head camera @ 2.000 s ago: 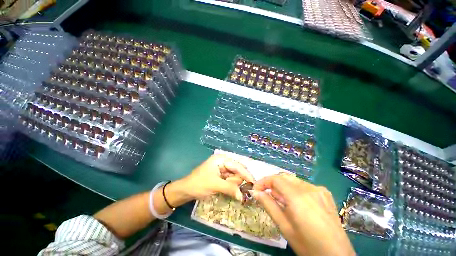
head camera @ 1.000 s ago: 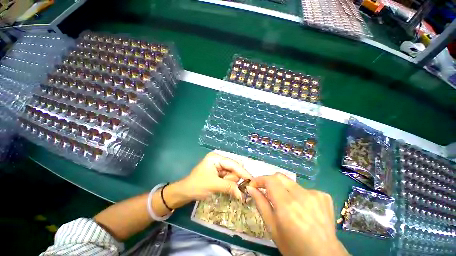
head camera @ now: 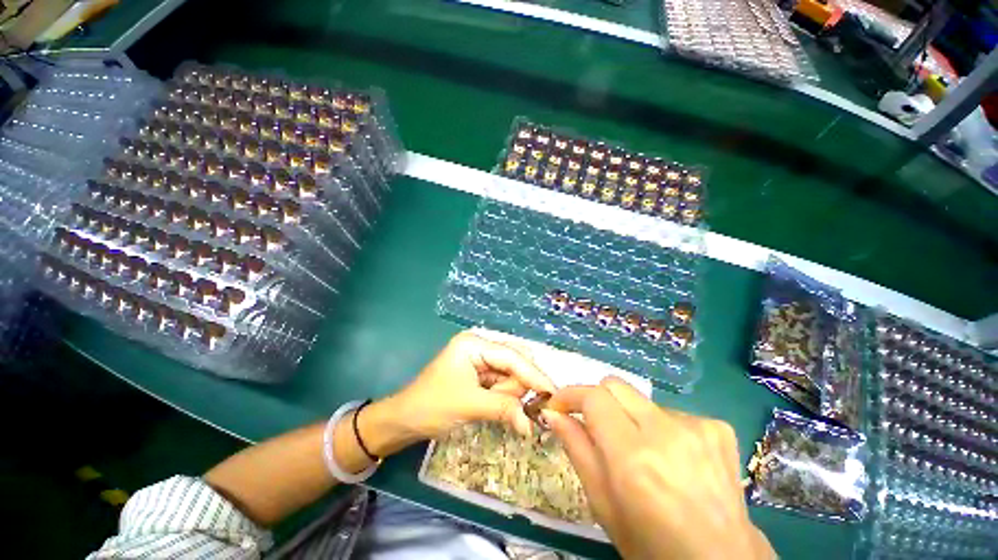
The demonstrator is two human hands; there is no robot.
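My left hand, bare, with a white and a dark band at the wrist, pinches a small dark brown component body between thumb and fingers. My right hand, bare, has its thumb and fingertips at the same body from the right; whether a tiny part is between them is hidden. Both hands are above the white parts box, which holds a loose heap of pale parts. Just beyond is a clear working blister tray with a short row of brown bodies and several rows of gold-topped bodies at its far end.
A tall stack of filled clear trays stands at left, with empty blister trays beyond its left side. Two shiny bags of small parts lie right of the box. A right-hand tray of dark bodies lies beyond them. A pale strip crosses the green bench.
The right hand has shifted slightly and its fingers are more closed around the body than two seconds ago. The left hand keeps its pinch. The trays have not visibly changed.
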